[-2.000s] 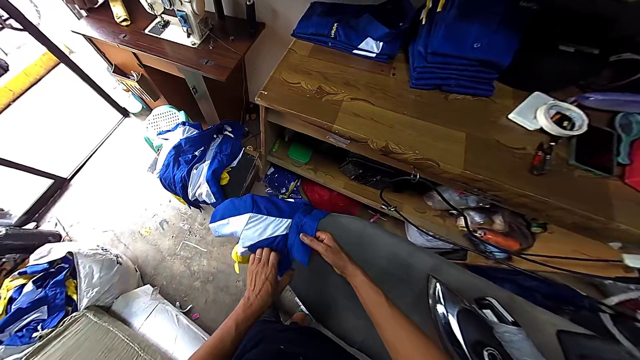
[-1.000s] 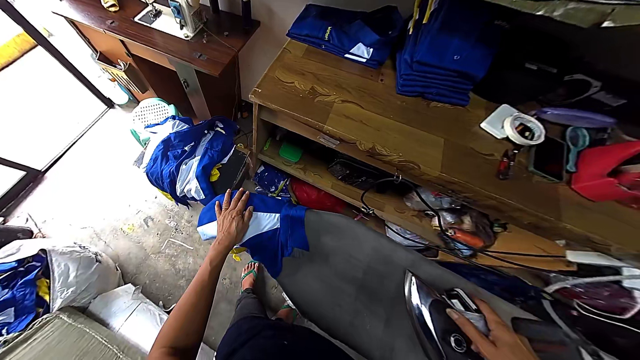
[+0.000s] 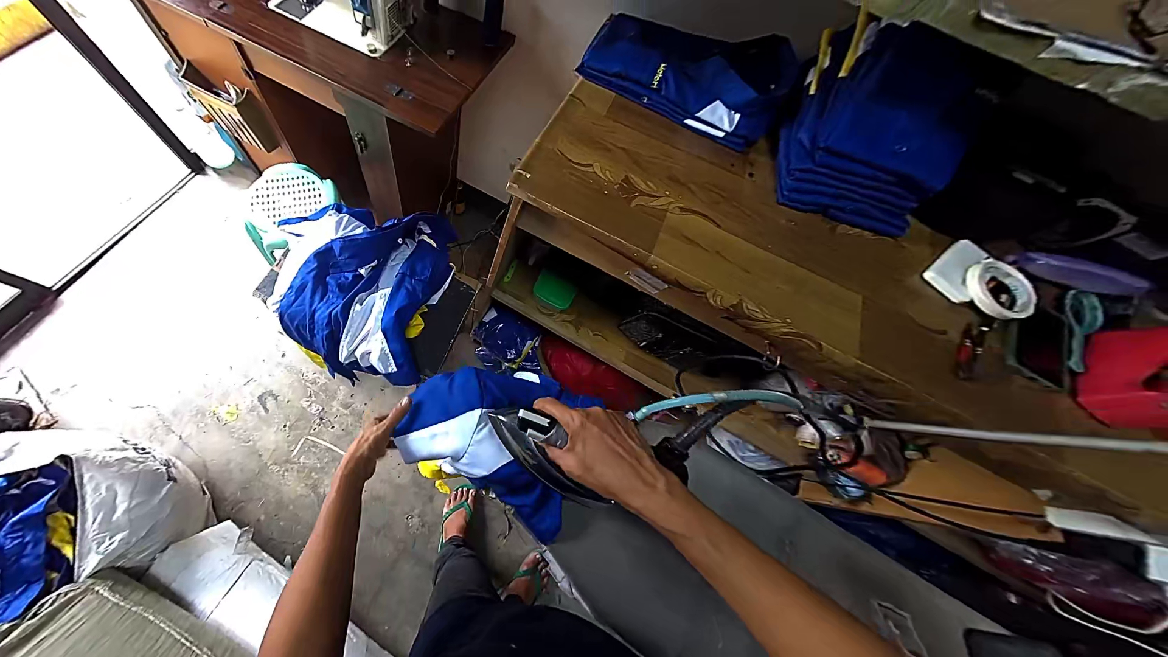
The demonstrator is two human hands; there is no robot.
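Observation:
My right hand [image 3: 607, 452] grips a steam iron [image 3: 538, 456] with a blue hose and a dark cord. The iron stands over the blue and white garment [image 3: 456, 429], which lies on the narrow end of the grey ironing board [image 3: 675, 547]. Whether the soleplate touches the cloth cannot be told. At the garment's left edge is my left hand [image 3: 372, 443], its fingers extended against or close to the cloth. A bit of yellow cloth hangs below the garment.
Folded blue garments [image 3: 876, 128] are stacked on a wooden shelf unit [image 3: 693, 219]. More garments [image 3: 365, 283] are heaped on a green stool [image 3: 287, 192]. A white sack [image 3: 137, 493] of clothes stands at lower left. Cables [image 3: 821, 447] run along the lower shelf; a sewing table [image 3: 438, 64] stands behind.
The iron has moved left in my right hand, from the board's wider part to the garment. My left hand has gone from the top of the garment to its left edge.

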